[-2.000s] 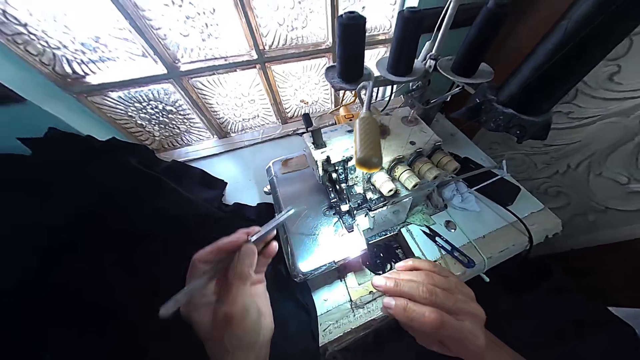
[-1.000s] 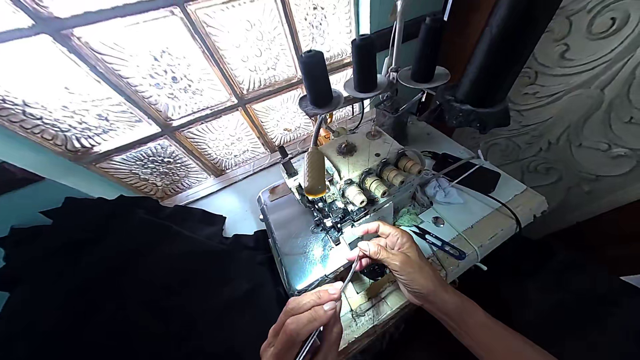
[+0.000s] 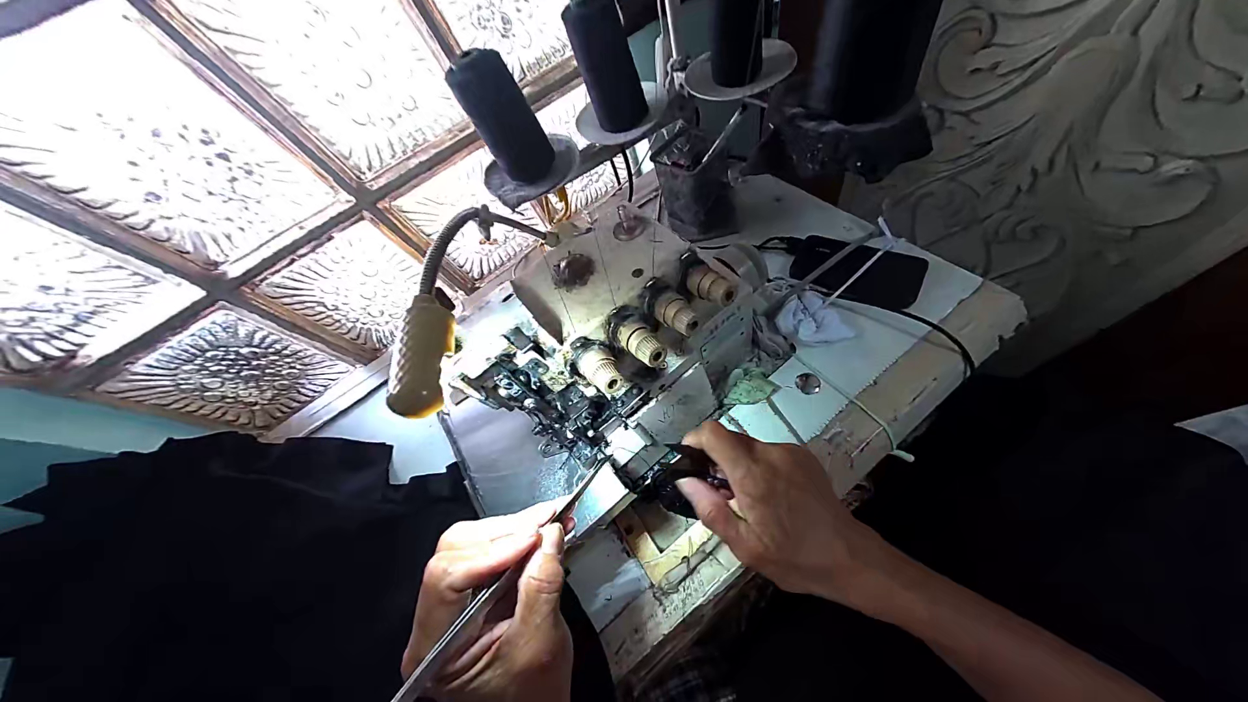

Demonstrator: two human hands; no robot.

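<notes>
My left hand (image 3: 502, 595) is closed around a pair of metal tweezers (image 3: 468, 624), whose tips point at the needle area of an overlock sewing machine (image 3: 634, 283). Close by on the right, my right hand (image 3: 770, 497) grips dark thread snips (image 3: 717, 478) between thumb and fingers, in front of the machine's lower front. The fingers hide much of the snips, and their blades are hard to make out. Light falls on the metal work plate (image 3: 512, 458) beside the needle area. Several cream tension knobs (image 3: 639, 341) line the machine's face.
A flexible-neck lamp (image 3: 421, 356) hangs at the machine's left. Black thread cones (image 3: 502, 117) stand behind. Black fabric (image 3: 224, 565) covers the left side. On the table's right lie a dark phone-like slab (image 3: 858, 273), a white cloth scrap (image 3: 814, 317), a cord and a round metal piece (image 3: 807, 383).
The thread snips, earlier lying on the table's right, are now in my right hand. My left hand has brought the tweezers' tips towards the needle area. The view has shifted closer to the machine.
</notes>
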